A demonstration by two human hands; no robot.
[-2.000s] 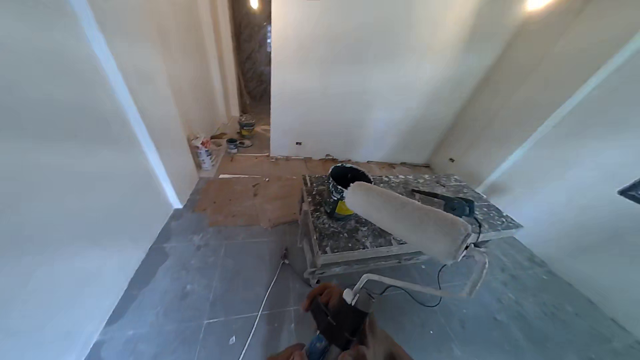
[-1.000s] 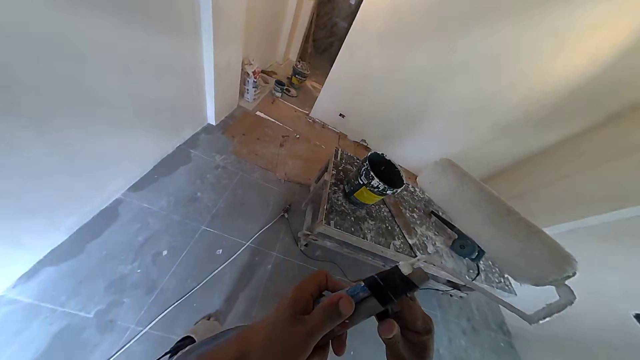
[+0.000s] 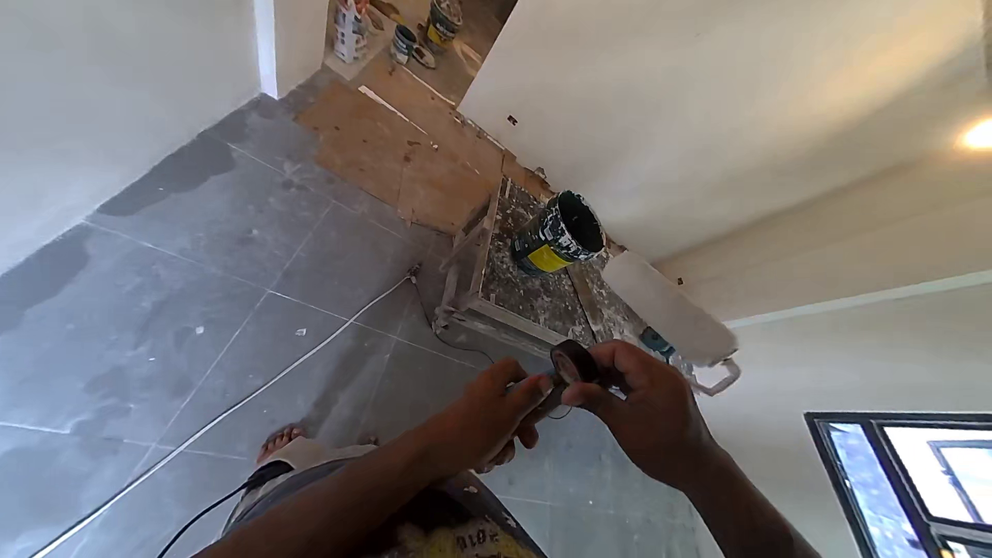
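My left hand grips the handle of a paint roller, near the centre bottom; most of the handle is hidden by my fingers. My right hand holds a roll of black tape between thumb and fingers, close against the handle. The white roller sleeve extends beyond my right hand, up and to the right, with its wire frame bent at the near end. Behind it, a paint-smeared dark bucket with a yellow label stands on a low, paint-spattered platform.
A white cable crosses the grey tiled floor and meets a darker cord. Cardboard sheets lie beyond the platform. Buckets and a bag stand by the opening. A teal corded tool rests on the platform. My bare foot shows below.
The view has tilted and turned strongly. My right hand has come to the right side of the handle, and the roll of black tape now shows plainly in it.
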